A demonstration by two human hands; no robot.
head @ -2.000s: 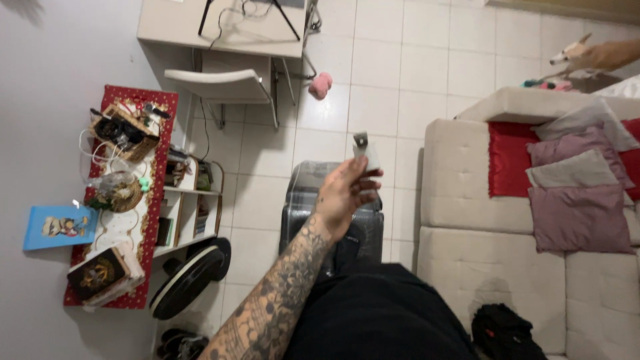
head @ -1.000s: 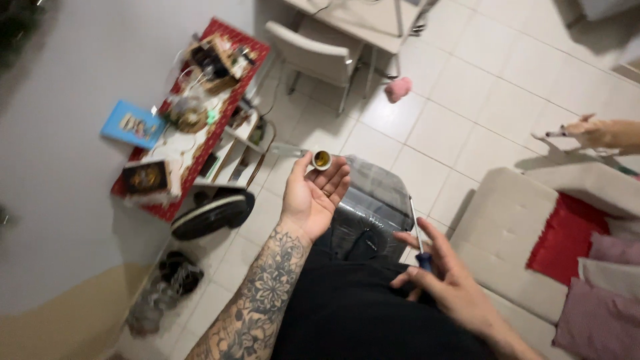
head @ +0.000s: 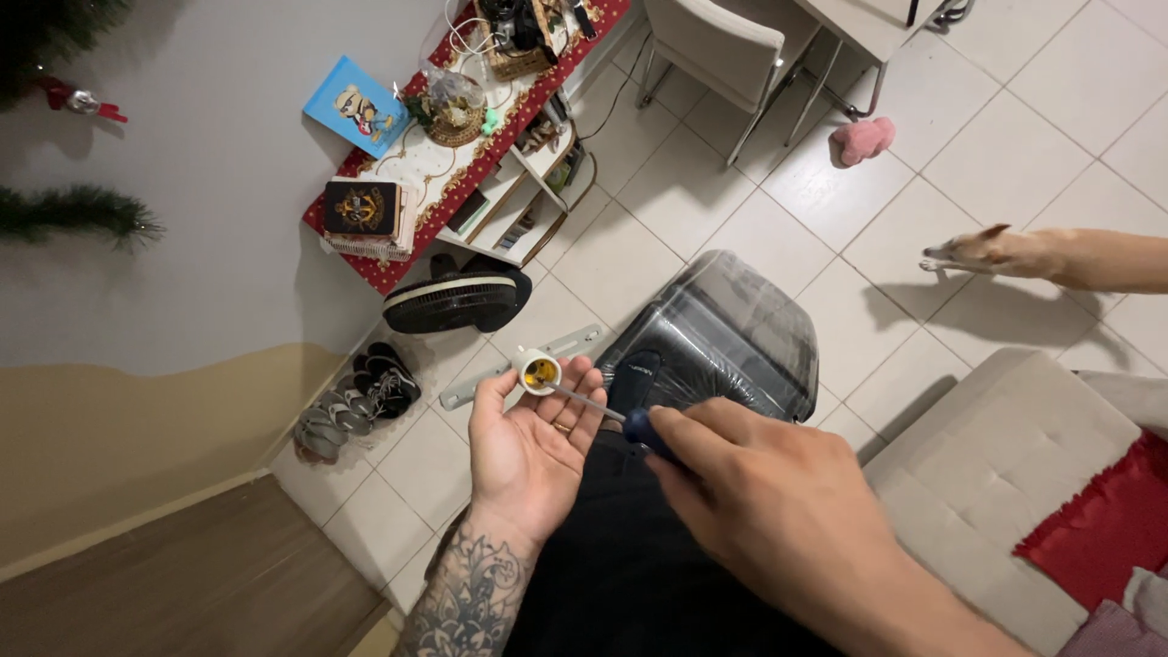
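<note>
My left hand (head: pixel 538 438) holds a white, round lamp socket or similar fitting (head: pixel 525 358) between thumb and fingers, its yellowish inside facing up. A flat grey metal bracket (head: pixel 476 380) with slots extends from both sides of the fitting. In my right hand (head: pixel 766 484) is a screwdriver (head: pixel 652 432) with a dark blue handle, gripped near the front. Its thin shaft reaches left across my left fingers, and the tip is at the opening of the fitting. How deep the tip sits cannot be told.
Beyond my hands stands a black suitcase wrapped in plastic (head: pixel 730 338). A standing fan (head: pixel 456 301), shoes (head: pixel 388 379) and a cloth-covered sideboard (head: pixel 383 265) are at left. A dog (head: pixel 1013 255), a pink plush toy (head: pixel 864 140) and a beige sofa (head: pixel 958 456) are at right.
My right hand, out of view two seconds ago and apart from the left one second ago, has brought the screwdriver to the fitting. The view has turned.
</note>
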